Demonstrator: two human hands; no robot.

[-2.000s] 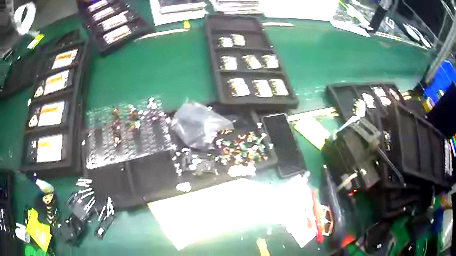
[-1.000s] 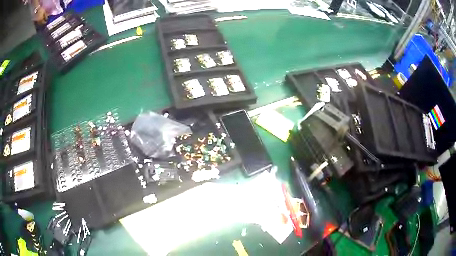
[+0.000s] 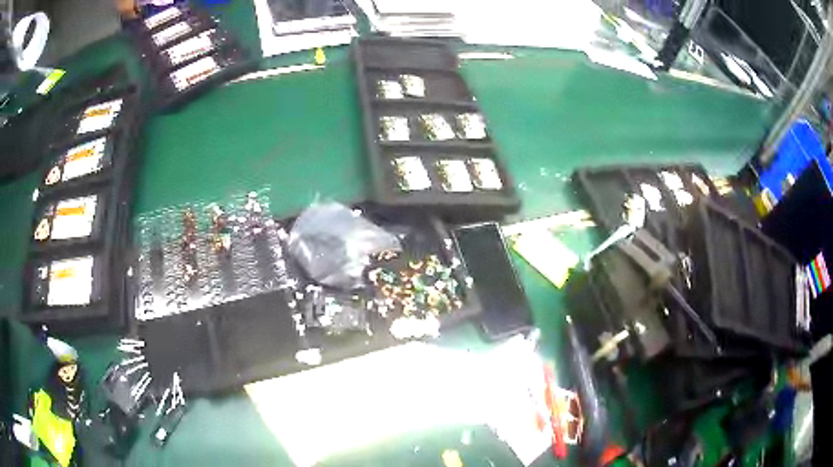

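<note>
Neither of my hands is in view. Nearest in front lies a brightly lit white paper (image 3: 365, 401) on the green mat. Behind it a black small-parts tray (image 3: 260, 342) holds tiny coloured pieces (image 3: 420, 287) and a crumpled clear bag (image 3: 333, 246). A clear blister tray (image 3: 210, 260) with reddish-brown parts rests at the left of it. A dark smartphone (image 3: 493, 278) lies flat to the right of the pieces, beside a pale yellow note (image 3: 545, 257).
A black tray of phone bodies (image 3: 128, 219) stands left; another (image 3: 187, 46) is behind it. A tray of small modules (image 3: 365, 119) is at the back centre. Black trays (image 3: 753, 274), a dark bulky device (image 3: 621, 301) and a blue bin (image 3: 795, 155) are right. Red-handled tool (image 3: 555, 410) lies front right.
The whole view swung right and then back left, so things shifted left and then right in the picture. No object has clearly moved on the bench.
</note>
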